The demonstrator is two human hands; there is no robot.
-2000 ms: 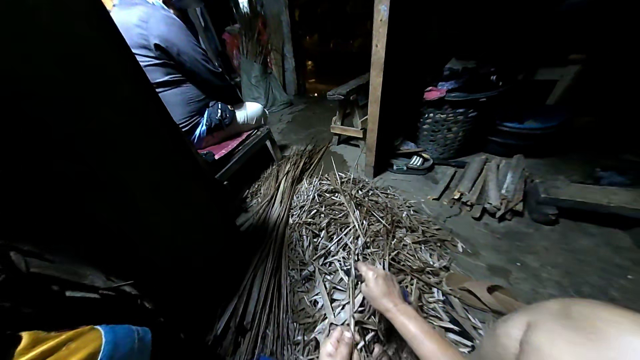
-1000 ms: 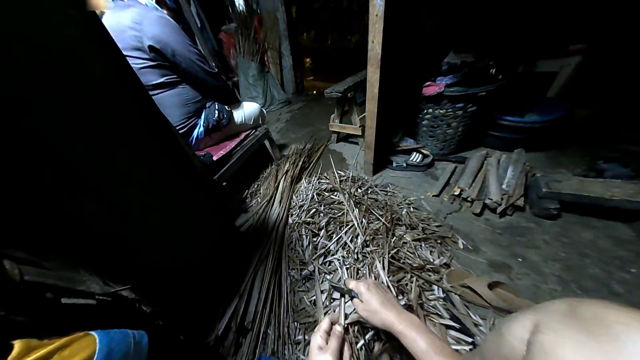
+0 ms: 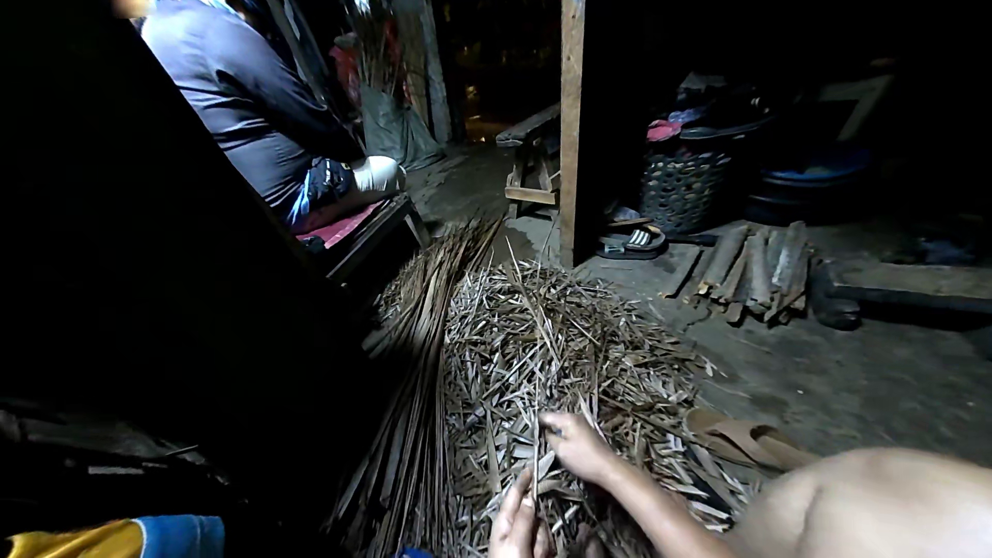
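Note:
My left hand (image 3: 521, 519), at the bottom centre, grips the lower part of a thin upright dry stalk (image 3: 535, 457). Just above and to the right, my right hand (image 3: 577, 446) is closed beside that stalk on a small dark tool, perhaps a knife, mostly hidden by the fingers. Under both hands spreads a heap of dry leaf shavings (image 3: 573, 325). Long dry palm-leaf strips (image 3: 411, 387) lie in a bundle along the heap's left side.
A seated person (image 3: 248, 116) is on a low bench (image 3: 372, 236) at upper left. A wooden post (image 3: 572, 132) rises behind the heap. Cut firewood (image 3: 752, 271), a woven basket (image 3: 682, 190) and sandals (image 3: 632, 242) are at right; a tan slipper (image 3: 744, 438) lies near my knee.
Since one second ago, my right hand has moved a little up, away from my left hand. The dark tool that showed at its fingertips is now mostly hidden.

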